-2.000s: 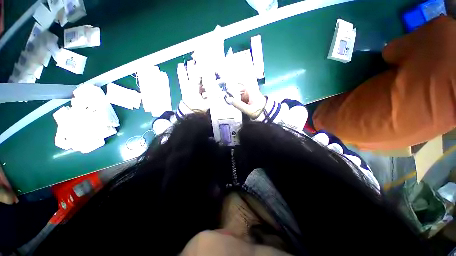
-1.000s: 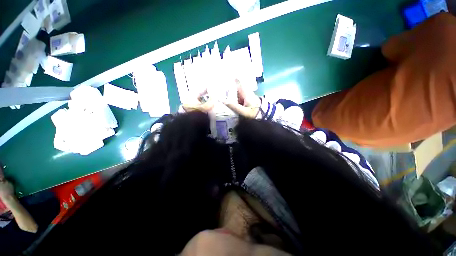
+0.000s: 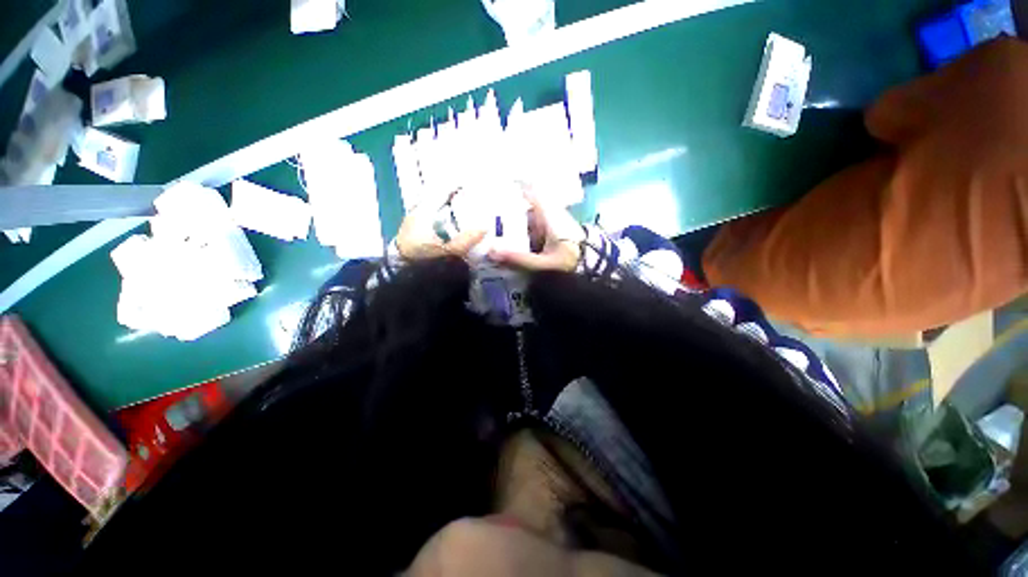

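My left hand (image 3: 433,233) and my right hand (image 3: 550,234) are close together in front of my chest, on either side of a white bagged product (image 3: 492,214) with a small dark mark. Glare washes out its edges. The fingers of both hands touch it. A white unit carton (image 3: 498,292) with a purple-grey print lies just below the hands, partly covered by dark hair. A row of open cartons (image 3: 451,149) with raised flaps stands directly beyond the hands, overexposed.
A white pile (image 3: 189,265) and upright white stacks (image 3: 342,201) are at left. A pale rail (image 3: 383,107) crosses behind. Cartons lie beyond it; another carton (image 3: 778,86) lies right. An orange-clothed person (image 3: 879,214) is right, near a blue bin (image 3: 967,32). A pink grid tray (image 3: 56,417) is lower left.
My hands have drawn together around the white item, now lower than two seconds ago. Cartons beyond the rail have shifted left, and another has entered at the top. A pink tray has appeared at lower left.
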